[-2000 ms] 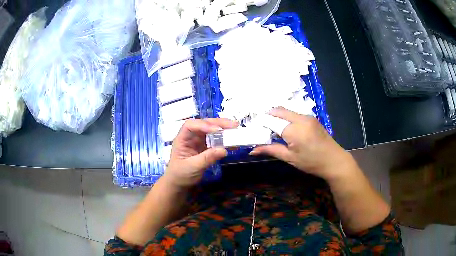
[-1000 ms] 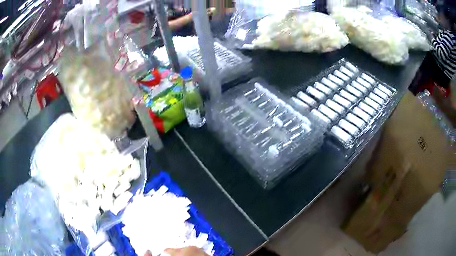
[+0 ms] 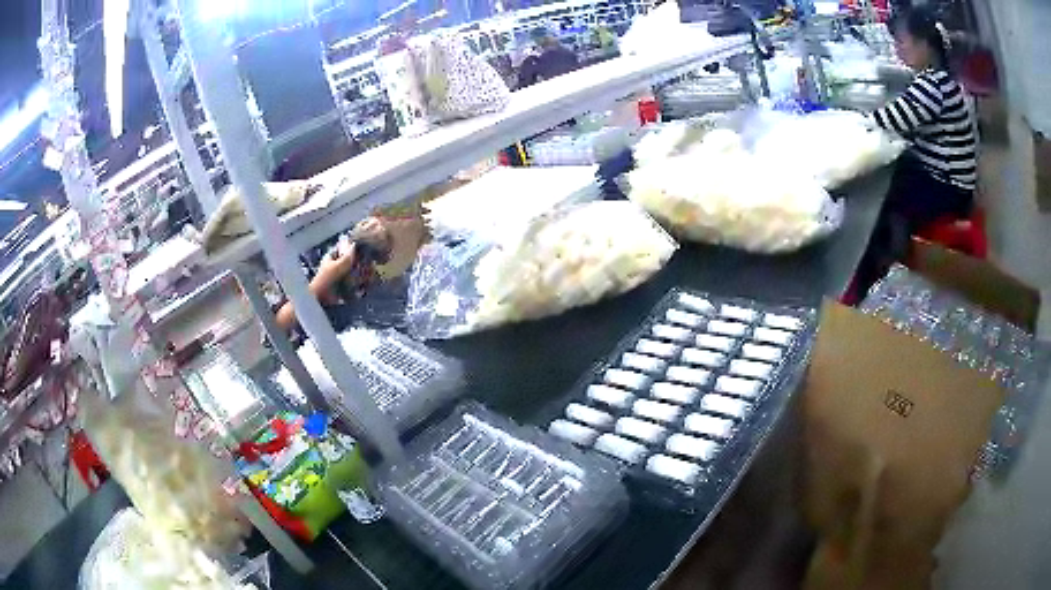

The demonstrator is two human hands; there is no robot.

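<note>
Neither of my hands is in the picture. Nearest in front are stacked clear trays (image 3: 501, 496) with moulded cavities and small slim items in them, at the bottom centre. Right of them a filled blister tray (image 3: 692, 398) holds rows of white, finger-length items on the black bench. An open poly bag with cream blocks (image 3: 173, 565) is cut off at the bottom left. The blue trays are out of view.
A green-red packet (image 3: 302, 473) stands by a metal upright (image 3: 302, 288). Filled bags (image 3: 576, 265) lie behind the trays, below a white shelf (image 3: 496, 127). A cardboard carton (image 3: 899, 438) stands at right. A person in stripes (image 3: 939, 127) sits at the far right.
The view has swung up and right, away from the blue trays and my hands. The clear trays, the far bags and a seated person now show. The clear case is no longer visible.
</note>
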